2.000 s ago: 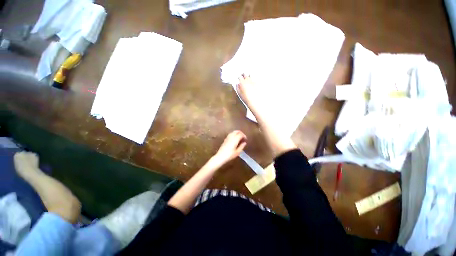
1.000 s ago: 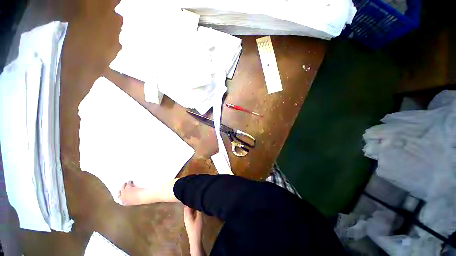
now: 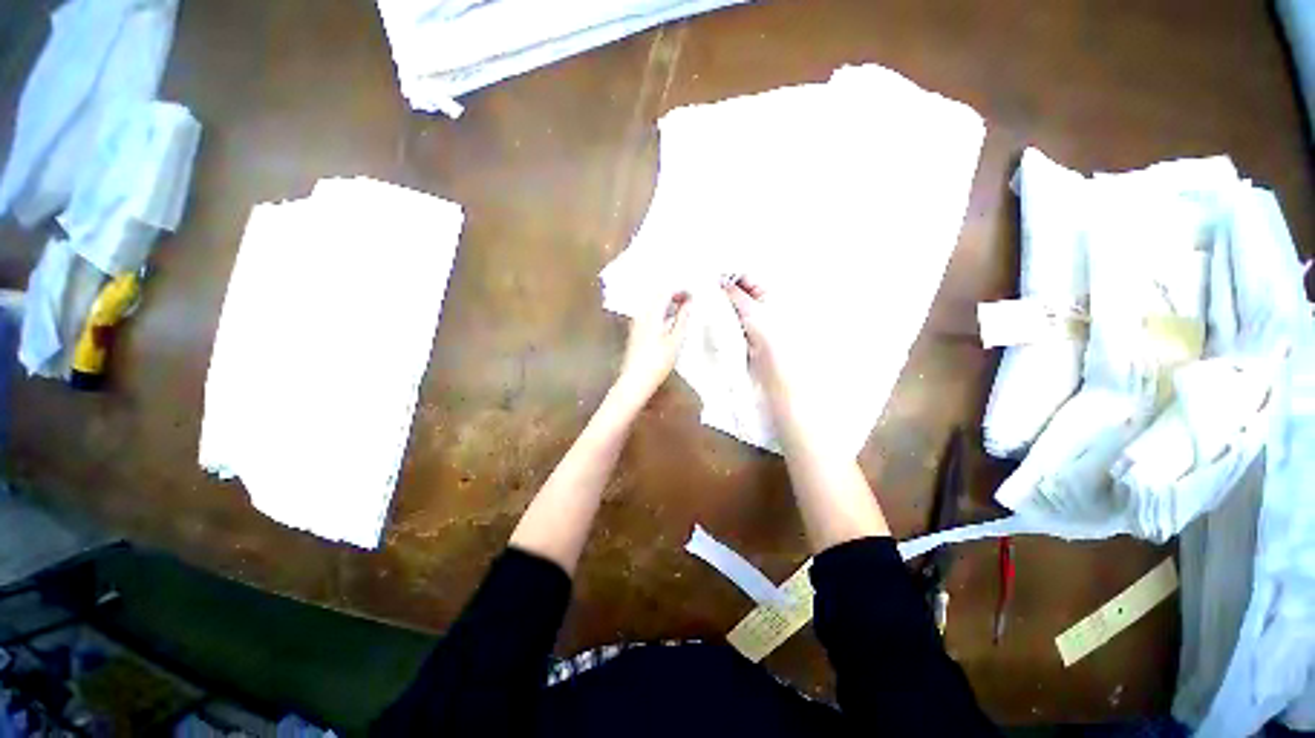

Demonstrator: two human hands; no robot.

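Observation:
A white cut panel stack [image 3: 837, 202] lies flat in front of me. My left hand [image 3: 661, 335] is at its curved lower left edge, fingertips pinched on the edge of the white fabric. My right hand [image 3: 747, 306] is over the stack just right of it, fingertips pinched at the fabric; how many plies they hold is too small to tell. A white tie strip [image 3: 733, 564] and a beige paper tag [image 3: 764, 629] lie near the table edge, the tag partly under my right sleeve.
Another white stack [image 3: 335, 346] lies left. A yellow-and-black tool [image 3: 104, 326] is far left by white pieces. Tied bundles [image 3: 1132, 274] are right, with dark shears [image 3: 946, 498], a red stick [image 3: 1005, 588] and another tag [image 3: 1118, 611]. Long panels [image 3: 563, 36] lie at the far side.
The view has swung back from the right side. My left hand has moved from near the tie strip up to the stack's edge, beside my right hand. The strip lies on the table.

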